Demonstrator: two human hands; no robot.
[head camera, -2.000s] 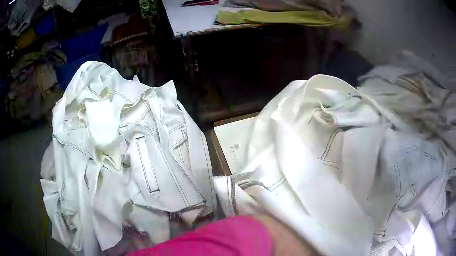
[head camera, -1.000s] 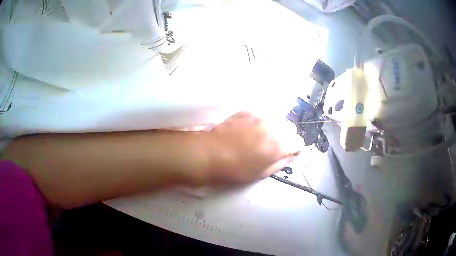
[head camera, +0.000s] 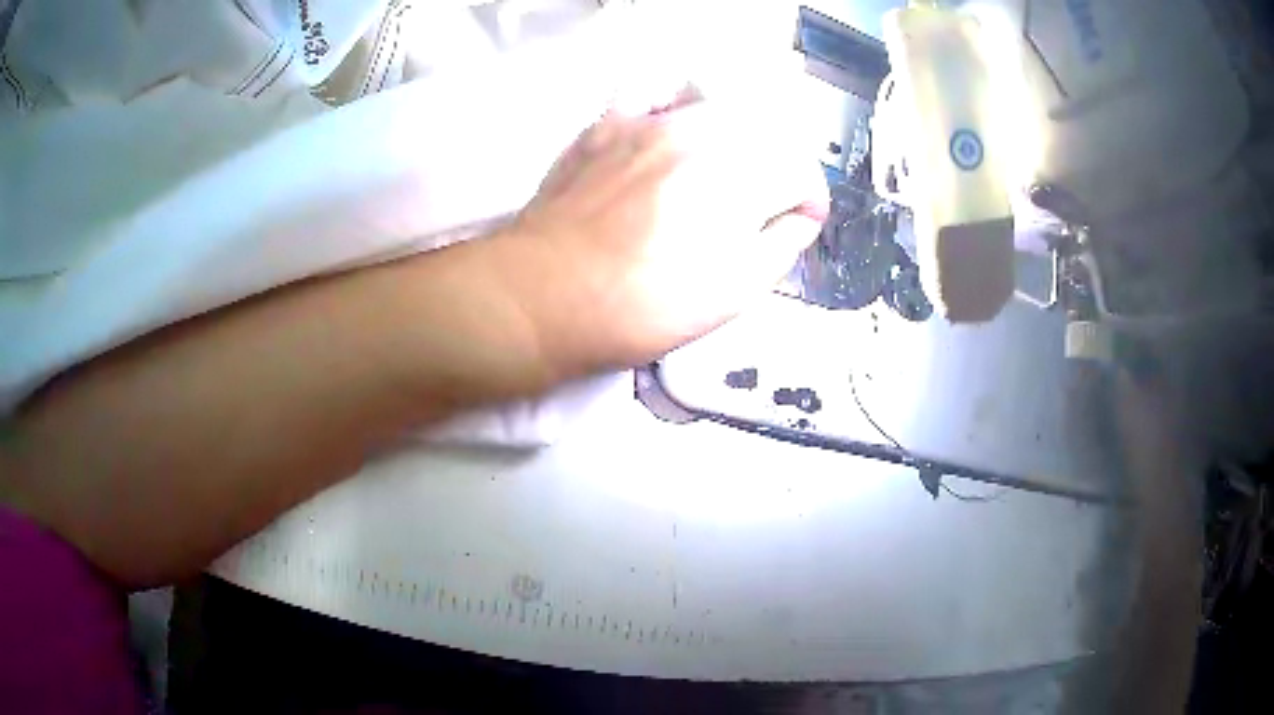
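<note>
The white garment (head camera: 210, 182), with dark double stitch lines and small dark lettering, lies across the left and under my left hand. My left hand (head camera: 671, 224) comes from the left and lies palm down on the cloth, just left of the presser foot and needle area (head camera: 852, 238). Its fingers look apart, but strong glare washes out much of the hand and cloth. No grip on the cloth shows. The cream lamp (head camera: 964, 154) with a brown tip hangs beside the needle area. My right hand cannot be made out.
The white table (head camera: 782, 559) has a printed ruler scale along its curved front edge. A dark bed seam (head camera: 838, 444) runs to the right, with a loose thread (head camera: 880, 419) over it. The blurred machine head (head camera: 1146, 126) fills the upper right. A blurred brownish band shows at the lower right.
The view has moved from garment piles to the machine. Since the second frame, my left hand and the needle area sit higher in the picture, and more bed seam shows below the hand.
</note>
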